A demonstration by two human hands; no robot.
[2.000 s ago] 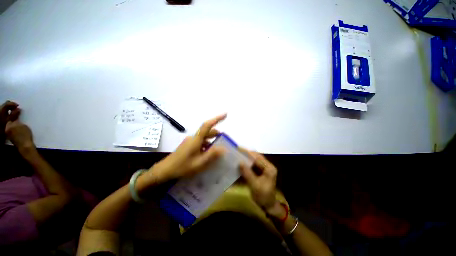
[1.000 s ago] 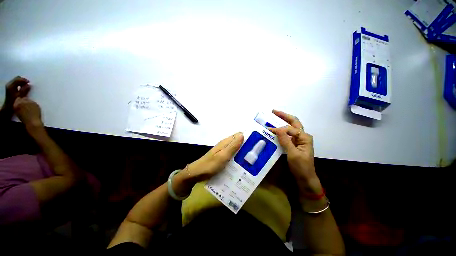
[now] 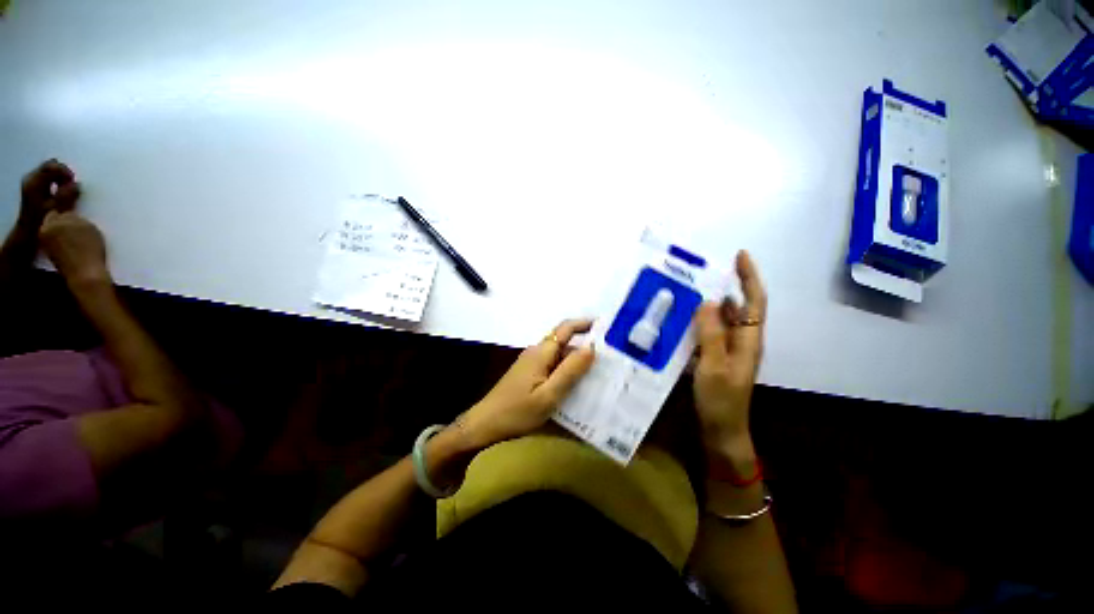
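Observation:
A white and blue retail box (image 3: 618, 390) is held tilted over the table's front edge. A white plug shows in its blue window, and its top end with a small blue slot points away from me. My left hand (image 3: 528, 390) grips the box's left edge, thumb on the front. My right hand (image 3: 728, 348) is at the box's right edge near the top, fingers raised and thumb against the edge. The back of the box is hidden.
Another retail box (image 3: 902, 192) lies at the right with its lower flap open. A note (image 3: 378, 264) and black pen (image 3: 442, 245) lie left of centre. More blue and white boxes (image 3: 1050, 48) are at the far right. Another person's hands (image 3: 70, 240) are at the left edge.
The box has moved slightly up and away from me. The top flap my right hand was pinching now lies flat or up, and that hand has shifted to the box's right edge.

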